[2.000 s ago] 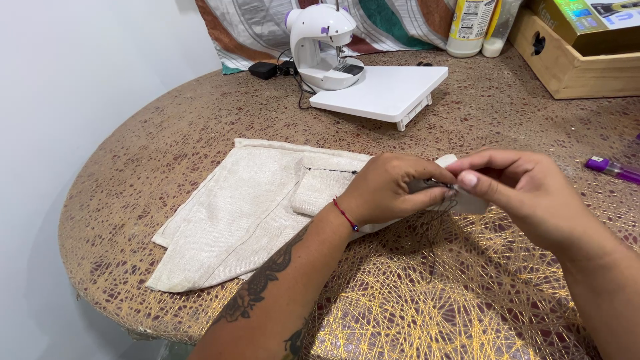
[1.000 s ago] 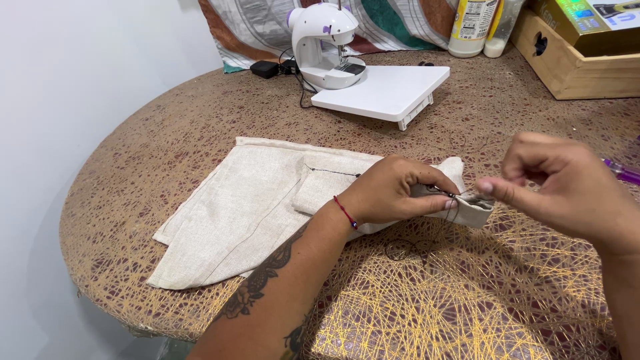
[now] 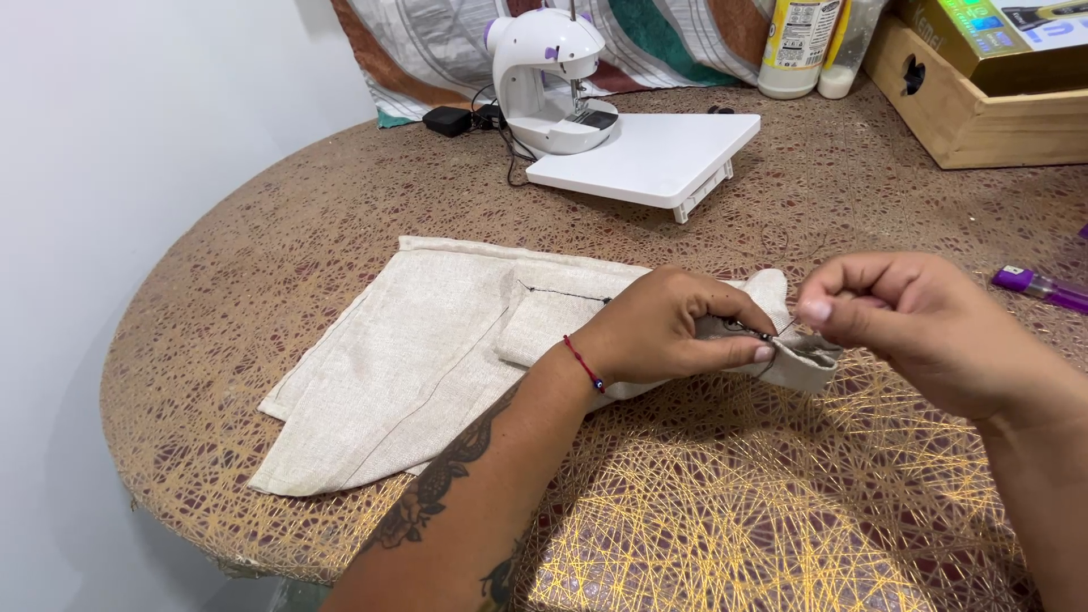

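Note:
A beige fabric piece (image 3: 382, 340) lies on the table, with a folded flap carrying a line of dark stitching on top. My left hand (image 3: 680, 327) pinches a gathered edge of it between thumb and forefinger, where dark thread and small dark beads or knots show. Just right of that edge, my right hand (image 3: 884, 323) has thumb and forefinger closed on a thin dark strand, thread or needle; which one cannot be told. A loop of dark thread hangs by the left thumb. The fabric's open end sticks out between the two hands.
Behind the fabric stands a small white sewing machine (image 3: 544, 85) with a white extension table (image 3: 654, 157) and a black adapter (image 3: 448, 121). Bottles (image 3: 795, 51) and a wooden crate (image 3: 977, 127) holding a box are at the back right. A purple lighter (image 3: 1041, 287) lies at the right.
My right hand was against the left fingers two seconds ago, moved away to the right, and is now a little closer again. My left hand keeps its hold on the fabric.

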